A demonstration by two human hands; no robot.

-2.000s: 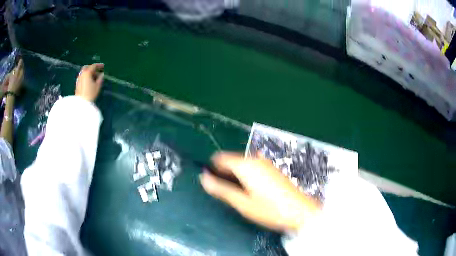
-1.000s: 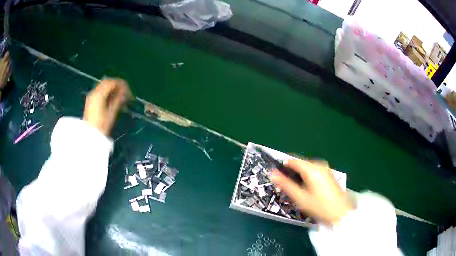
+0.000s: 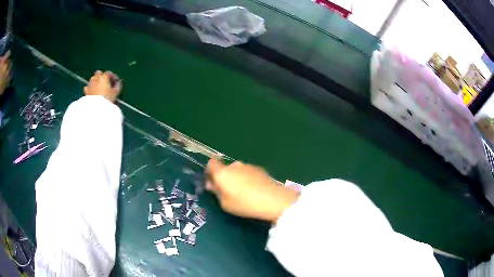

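Observation:
A loose group of small silver and black components (image 3: 172, 221) lies on the green bench between my forearms. My left hand (image 3: 103, 86) is up at the pale strip, fingers curled around a small dark piece, likely a component; its shape is unclear. My right hand (image 3: 244, 189) is just right of and above the group, blurred, palm down. It holds a dark slim tool, likely the black tweezers (image 3: 198, 180), whose blurred end is over the group's upper right. My right hand and sleeve cover the parts box, except a small pale edge (image 3: 294, 185).
Another loose group of components (image 3: 39, 111) and a pink tool (image 3: 30, 153) lie at far left, near another person's hand (image 3: 4, 71). A crinkled clear bag (image 3: 227, 26) lies at the far edge. A large white-pink block (image 3: 417, 103) stands at far right. A worn strip (image 3: 189, 143) crosses the bench.
My right hand has moved left from over the parts box to beside the loose group, with the dark tool. My left hand has moved slightly away and left. The view has shifted a little.

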